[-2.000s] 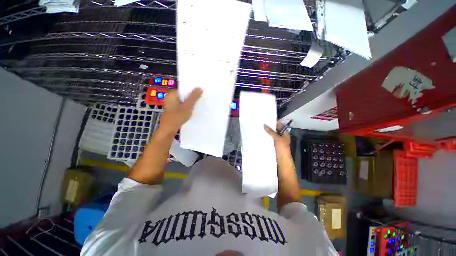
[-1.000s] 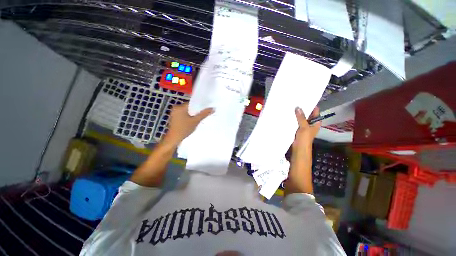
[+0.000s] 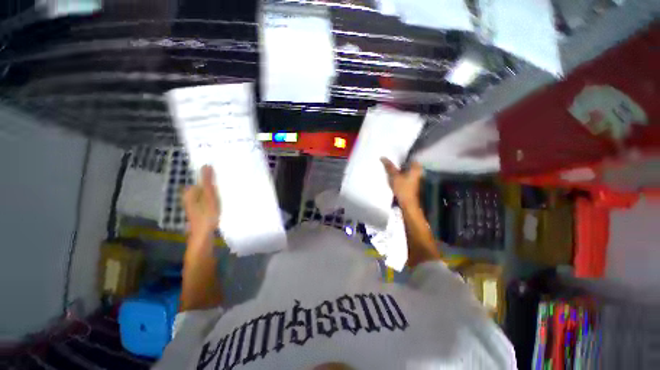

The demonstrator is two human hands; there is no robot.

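Observation:
My left hand [image 3: 202, 202] holds a long white record sheet [image 3: 233, 170] with faint print, by its left edge, in front of the rack. My right hand [image 3: 405, 181] holds a white sheet stack [image 3: 378, 162] by its right edge. A smaller crumpled paper [image 3: 391, 242] hangs below the stack. The picture is blurred, and no pen can be made out in my right hand. Another white sheet [image 3: 297, 58] hangs on the wire shelving above, between my hands, and no hand touches it.
Wire shelving [image 3: 174, 43] spans the top. A red light tray [image 3: 315, 142] glows behind the papers. White grid trays [image 3: 148, 188] lie at left, a black tray [image 3: 472, 213] at right. A blue stool [image 3: 148, 321] is lower left. A red panel [image 3: 543, 123] juts in at right.
My left hand and its sheet have moved left and tilted. My right hand and its stack have moved a little left and down. A sheet now hangs on the rack between them.

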